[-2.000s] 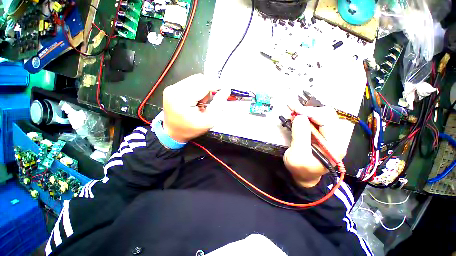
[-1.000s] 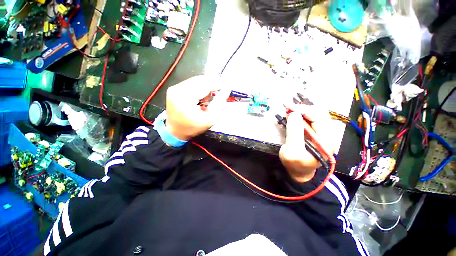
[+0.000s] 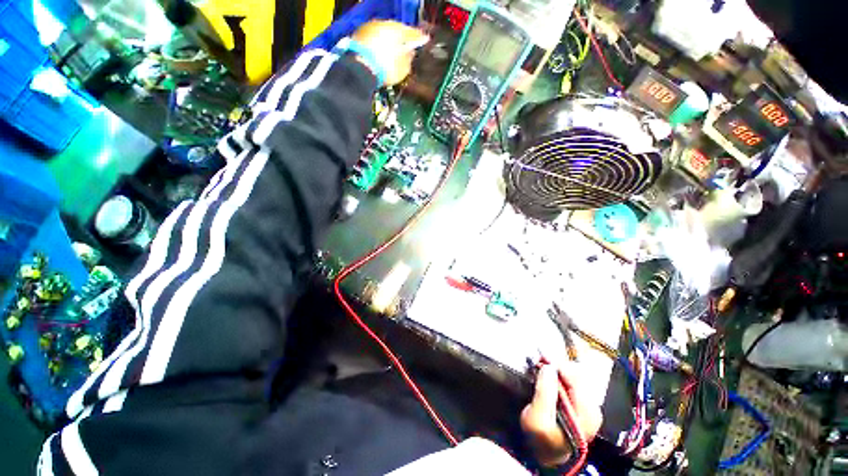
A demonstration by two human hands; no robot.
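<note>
My left hand (image 3: 390, 48) is stretched out to the upper left, just left of the teal-edged multimeter (image 3: 479, 70); its fingertips are too blurred to tell if it holds anything. My right hand (image 3: 555, 420) holds the red and black test probes (image 3: 569, 418) together at the front edge of the white sheet (image 3: 446, 316), with their tips pointing up. The small green-teal circuit board (image 3: 502, 307) lies on the sheet, away from both hands. The red and dark clip leads (image 3: 470, 284) lie at its left side. The cutting pliers (image 3: 584, 337) lie open right of it.
A black fume fan (image 3: 581, 172) stands behind the sheet, with a teal disc (image 3: 616, 223) beside it. Boxes with red digits (image 3: 758, 121) are at upper right. Blue bins (image 3: 42, 177) are at left. A wire bundle (image 3: 642, 381) lies at right.
My left hand has left the board and clip leads and moved far to the upper left. My right hand still holds the probes, now lower and farther from the board. The view has shifted and turned.
</note>
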